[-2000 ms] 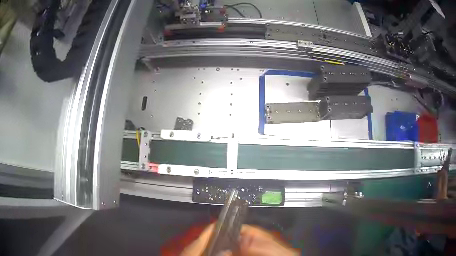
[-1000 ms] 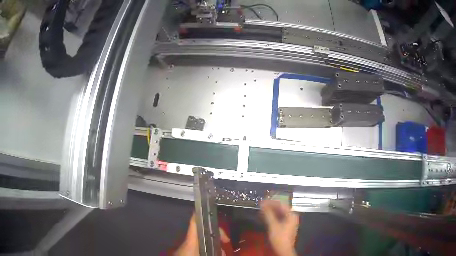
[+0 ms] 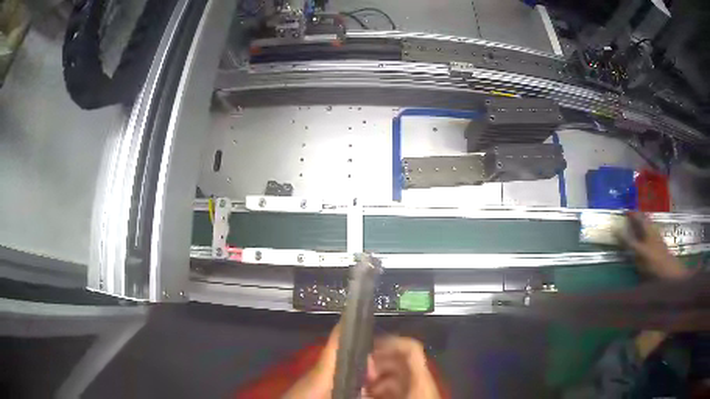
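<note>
A dark grey-brown long narrow housing [image 3: 356, 327] stands upright at the near edge, its top end overlapping the near belt rail. My left hand [image 3: 319, 376] is shut on its lower part, mostly hidden behind it and cut off by the bottom edge. My right hand [image 3: 398, 368] is beside the housing's lower right side, blurred; its fingertips are near or against the housing, and whether they hold a small part cannot be told. The black parts tray [image 3: 319, 296], with tiny shiny specks, lies behind the housing, with a green block [image 3: 415, 300] at its right end.
A dark green conveyor belt [image 3: 467, 233] runs across between silver rails. Dark housings [image 3: 518, 128] are stacked behind it, near a blue bin [image 3: 610, 188] and a red bin [image 3: 652, 191]. Another person's hand [image 3: 654, 249] is over the belt's right end. A silver gantry beam [image 3: 152, 171] stands left.
My right hand has moved from the tray's right end back to the housing. The housing has shifted right and turned. Another person's hand has appeared over the belt at right.
</note>
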